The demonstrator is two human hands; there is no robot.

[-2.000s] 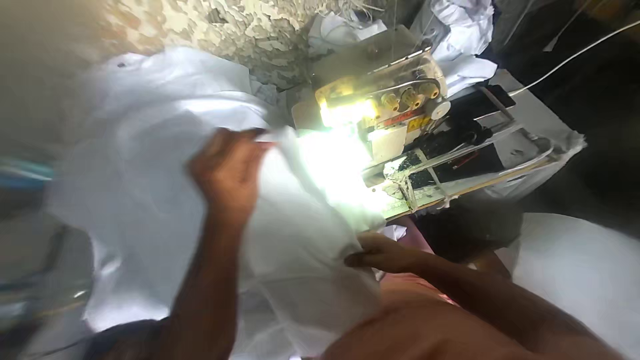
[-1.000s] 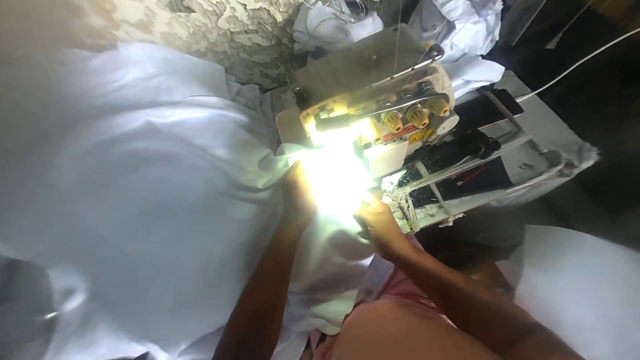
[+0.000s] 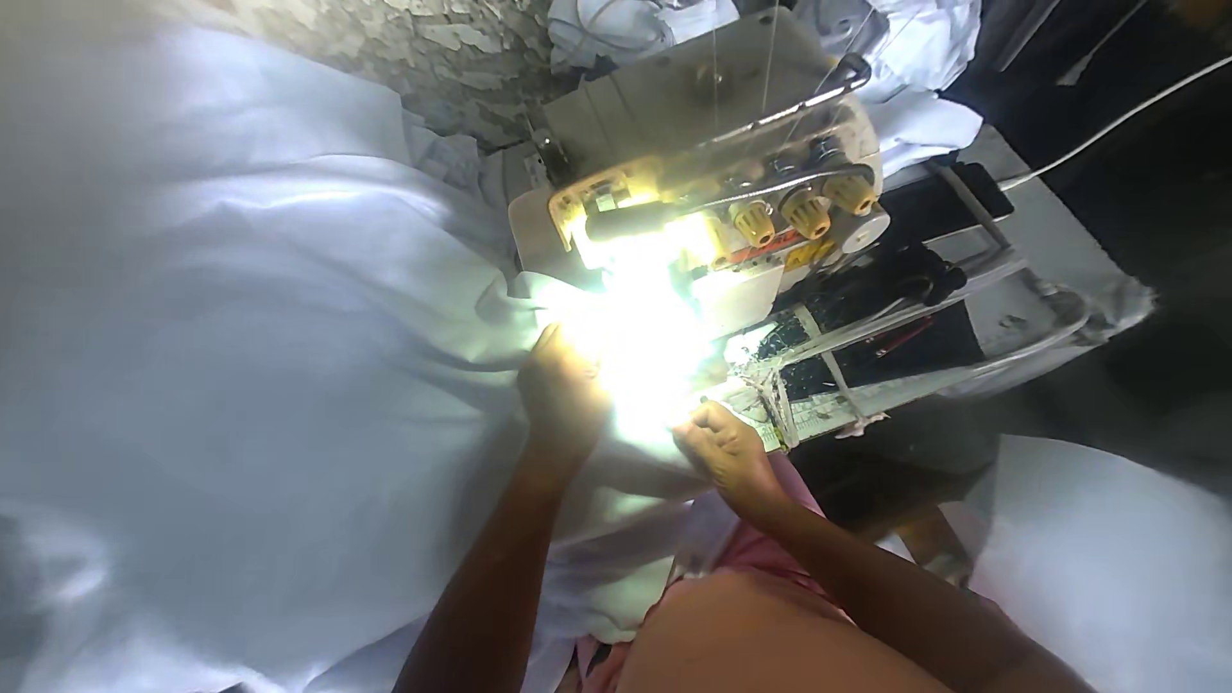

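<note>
White fabric (image 3: 289, 385) spreads over the left side and runs up to the front of a serger sewing machine (image 3: 693, 115) with yellow tension dials (image 3: 807, 213). A very bright lamp glare hides the needle area and the cloth there. At the left edge of the glare, my left hand (image 3: 563, 395) lies on the fabric, its fingertips partly lost in the light. My right hand (image 3: 727, 448) pinches the fabric's edge between thumb and fingers, just right of the glare and beside the machine's table edge.
A metal frame wrapped in cloth strips (image 3: 895, 332) extends right of the machine. More white cloth (image 3: 905, 48) is heaped behind it, by a peeling wall (image 3: 452, 58). A white cord (image 3: 1116, 130) crosses at upper right. Another white sheet (image 3: 1107, 568) lies at lower right.
My left hand, raised over the cloth at the left two seconds ago, has come right to the machine's front. My right hand has moved up to the glare's edge.
</note>
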